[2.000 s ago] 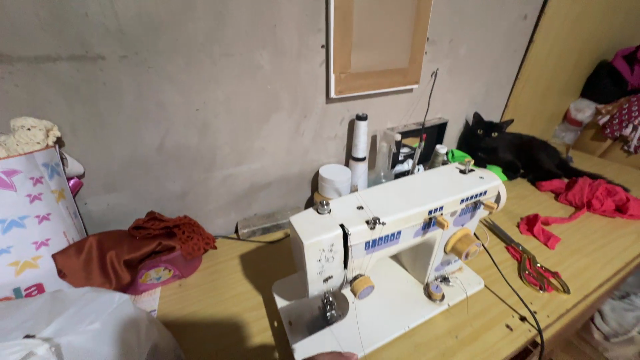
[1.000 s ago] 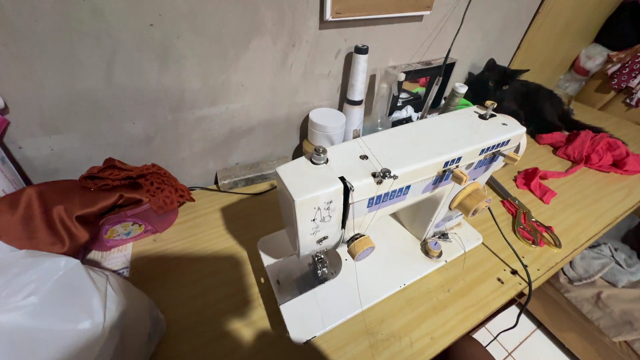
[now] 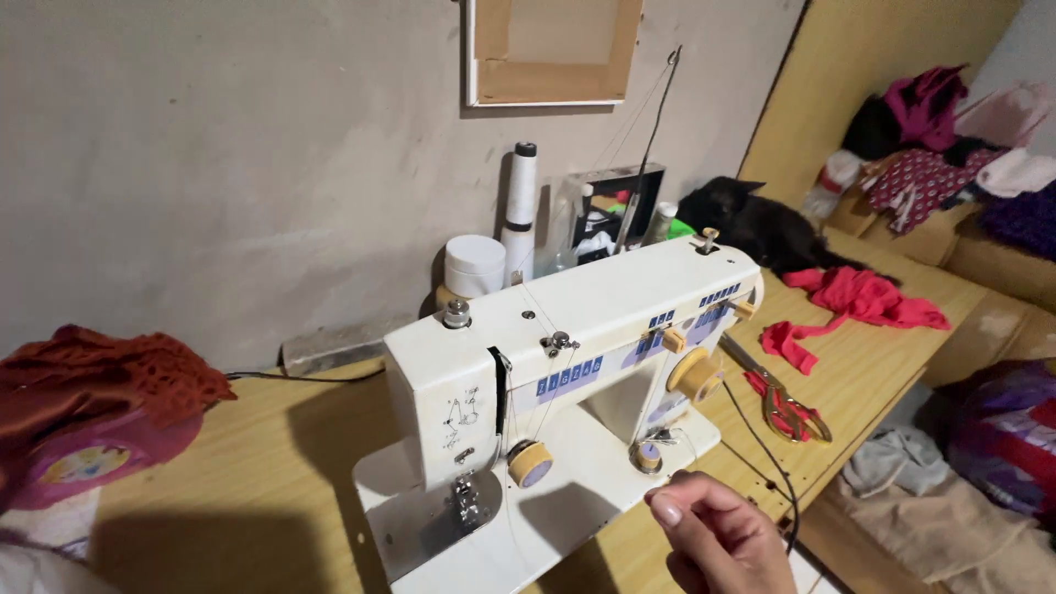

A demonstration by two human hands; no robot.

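Observation:
My right hand (image 3: pixel 722 532) is at the bottom right, just in front of the bed of a white sewing machine (image 3: pixel 495 355). Its fingers are curled and the thumb lies against the index finger; no object shows between them. Thread runs down past the tension dial (image 3: pixel 530 464) towards the presser foot (image 3: pixel 467 499). Near my hand, a small bobbin-winder knob (image 3: pixel 649 456) with loose thread sits on the bed. Gold-handled scissors (image 3: pixel 775 396) lie to the right of the machine over a red fabric scrap. My left hand is out of view.
A black cat (image 3: pixel 755 219) lies behind red fabric (image 3: pixel 874 297). Thread cones (image 3: pixel 521 194) and a white jar (image 3: pixel 474 266) stand behind the machine. Rust-coloured cloth (image 3: pixel 91 388) covers part of a pink item at left. A black cable (image 3: pixel 763 450) hangs over the table's front edge.
My right hand has come into view in front of the machine. The cat's head, raised towards the camera two seconds ago, is now lowered and turned.

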